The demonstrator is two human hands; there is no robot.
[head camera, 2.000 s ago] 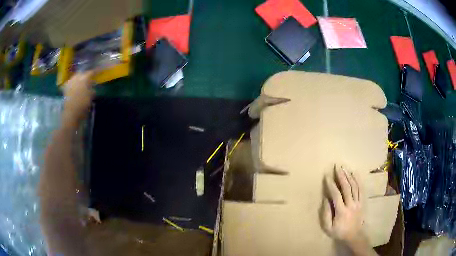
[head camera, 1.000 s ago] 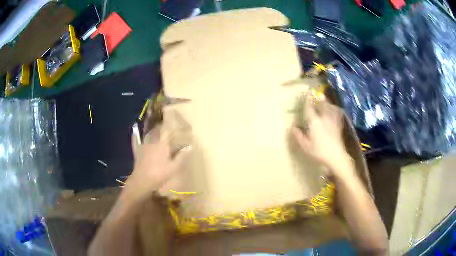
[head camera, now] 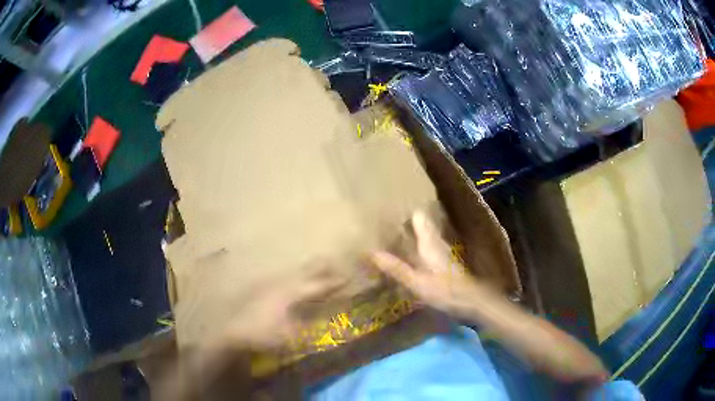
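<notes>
A flat brown box blank (head camera: 259,172) lies tilted over the open work carton (head camera: 478,223) in front of my body. Thin yellow die-cut scraps (head camera: 341,329) show in the carton below the blank's near edge. My left hand (head camera: 266,309) is heavily blurred at the blank's near left part; its fingers cannot be made out. My right hand (head camera: 427,262) is at the blank's near right part with thumb and fingers spread; it is somewhat blurred and I see no clear grip.
Bagged black units (head camera: 470,98) and a large silvery plastic mass (head camera: 604,59) lie at the upper right. A large shipping carton (head camera: 627,227) is at the right. Red cards (head camera: 102,141) and a yellow-rimmed box (head camera: 48,188) lie on the green belt (head camera: 274,19). A clear plastic stack (head camera: 35,313) is at left.
The view has turned to the right. My left hand has come from the yellow-rimmed box to the blank. The blank now lies more tilted, and both hands are nearer its near edge.
</notes>
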